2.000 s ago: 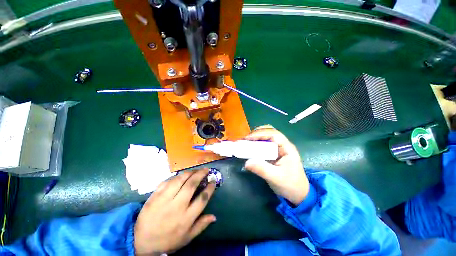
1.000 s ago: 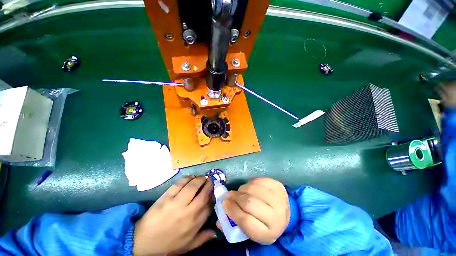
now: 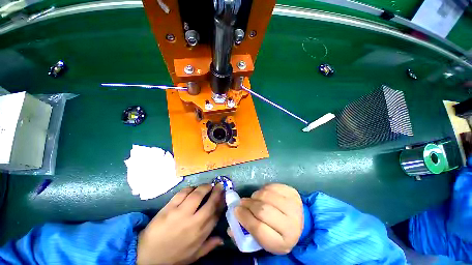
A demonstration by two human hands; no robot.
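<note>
A small dark round part with silver spots (image 3: 223, 181) lies on the green mat just in front of the press base. My left hand (image 3: 178, 225) is beside it with its fingertips on the part's left edge. My right hand (image 3: 274, 217) is closed around a white squeeze bottle (image 3: 235, 222). The bottle's tip points at the part and seems to touch it. The orange toggle press (image 3: 217, 155) stands behind, its dark round nest (image 3: 220, 132) empty under the black-silver plunger (image 3: 221, 72).
Crumpled white paper (image 3: 150, 172) lies left of the base. Other round parts (image 3: 133, 116) lie around. A white box (image 3: 23, 132) is far left. Right are a pale stick (image 3: 319, 122), mesh block (image 3: 370, 119), wire spool (image 3: 424, 159) and another person's blue sleeve (image 3: 440, 222).
My right hand has brought the bottle from over the press base down to the round part. My left hand has stayed at the part. Another round part shows at the far right.
</note>
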